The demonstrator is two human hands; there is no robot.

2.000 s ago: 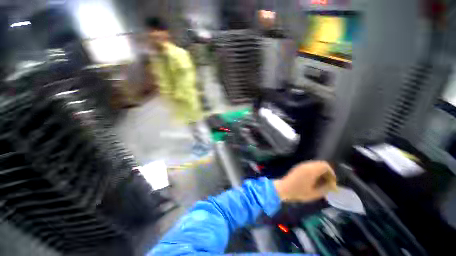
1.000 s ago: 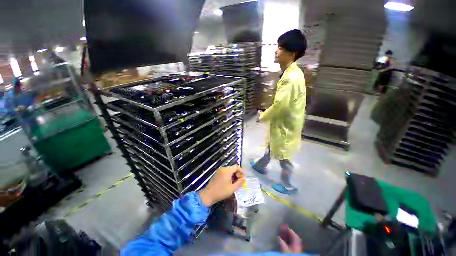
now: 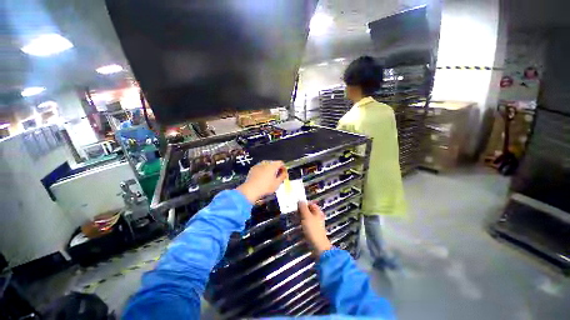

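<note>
My left hand (image 3: 264, 180) holds the top edge of a small white paper slip (image 3: 290, 196), with a bit of yellow at its upper edge. My right hand (image 3: 312, 222) pinches the slip's lower right corner. Both hands are in front of a metal-framed rack trolley (image 3: 259, 197) with closely stacked dark shelves. Circuit boards (image 3: 215, 156) with white, brown and black parts lie in its top level. A raised black panel (image 3: 215, 56) stands above the trolley.
A person in a yellow coat (image 3: 378, 156) stands just beyond the trolley's right side. Cardboard boxes (image 3: 444, 134) and a red pallet jack (image 3: 505, 140) are at the back right. A low dark trolley (image 3: 537, 228) is at the right. Yellow-black tape (image 3: 125, 269) runs along the floor at left.
The view has come closer to the rack trolley. My right hand has risen and taken hold of the slip. The person in yellow now faces away.
</note>
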